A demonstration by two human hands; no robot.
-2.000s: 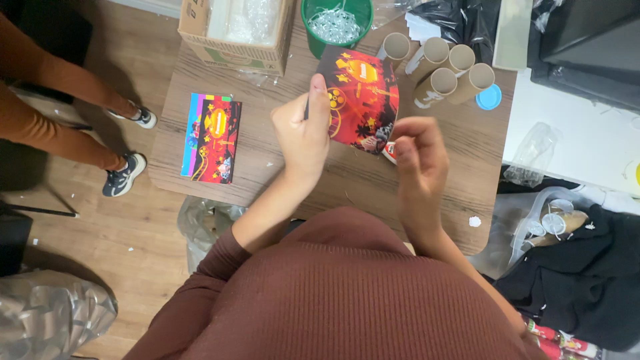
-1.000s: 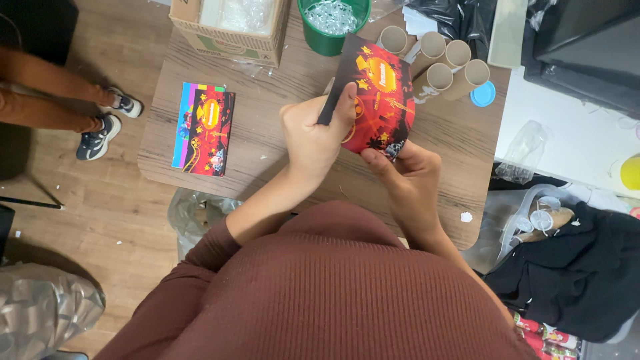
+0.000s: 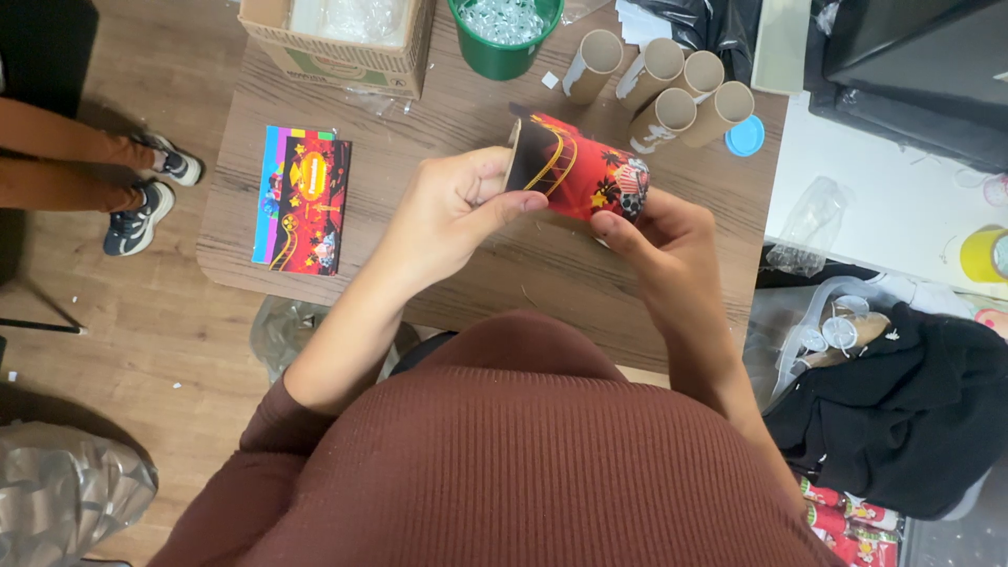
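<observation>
Between my hands is a printed red and black paper wrap (image 3: 583, 169), curved into a tube shape and tilted above the table. My left hand (image 3: 465, 213) grips its left end, thumb on the front near a printed yellow track. At the right end my right hand (image 3: 661, 236) holds it with the thumb on the printed face; the other fingers are mostly hidden behind. Whether a cardboard tube sits inside cannot be seen. Several cardboard tubes (image 3: 664, 109) stand just beyond, some with white residue. A small stack of printed cards (image 3: 315, 205) lies on the table to the left.
On the wooden table (image 3: 488, 276) are a cardboard box (image 3: 346, 59) with clear plastic, a green bucket (image 3: 500, 63) of small clear pieces and a blue lid (image 3: 744, 135). Black cloth (image 3: 890, 402) and a plastic bin (image 3: 819, 315) are at right. A person's legs (image 3: 71, 161) show at left.
The printed wrap, flatter and more upright before, is now rolled into a tube shape and tilted sideways. My left hand has shifted to its open left end; my right hand stays at the other end.
</observation>
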